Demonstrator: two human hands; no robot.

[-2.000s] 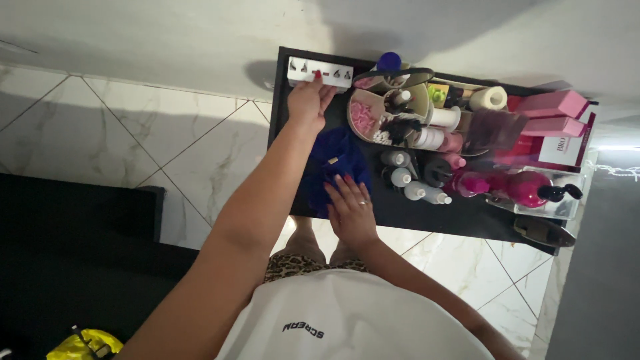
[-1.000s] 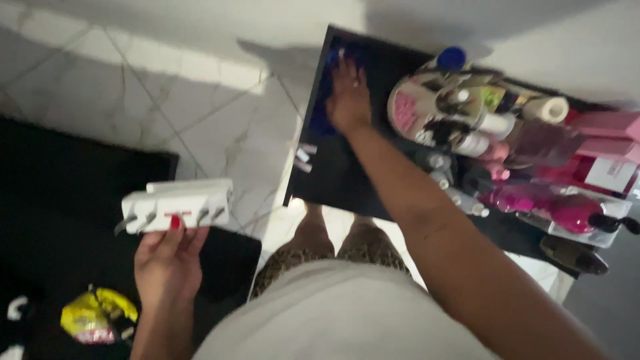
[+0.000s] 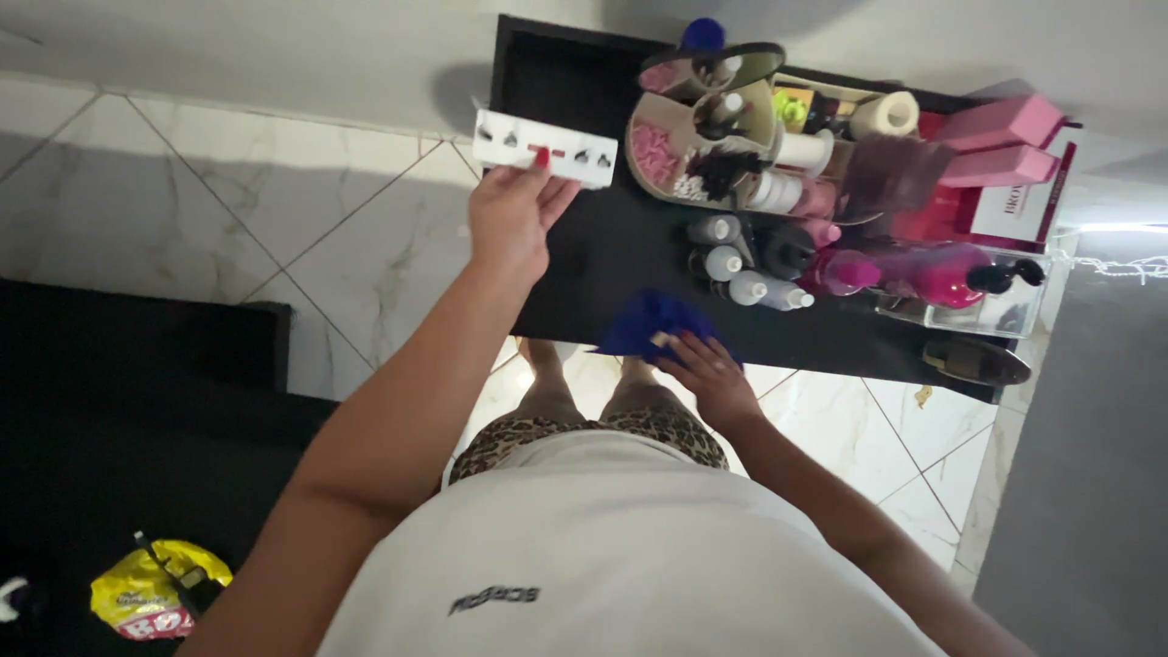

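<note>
My left hand [image 3: 518, 214] grips the lower edge of a white rectangular holder [image 3: 545, 151] with several dark slots or pieces on it, above the left side of the black tabletop [image 3: 584, 246]. Under the fingers of my right hand [image 3: 712, 370] a blue cloth [image 3: 659, 319] with a small pale tag lies at the table's near edge. To the right of my left hand stands a beige organizer [image 3: 643, 178] with pink pieces, cotton swabs and dark brushes. Several small bottles [image 3: 748, 288] are grouped above and to the right of the cloth.
Magenta bottles [image 3: 944, 274], pink boxes [image 3: 1004, 123], a white roll [image 3: 885, 116] and a clear container [image 3: 995, 315] crowd the right side. A dark hairbrush or similar oval item [image 3: 976, 362] lies at the near right edge. A yellow packet [image 3: 151, 589] rests on a black surface at lower left.
My left hand has brought the white holder from over the lower-left black surface back to the table's left side. My right hand has moved from the table's far left corner to its near edge, with the cloth.
</note>
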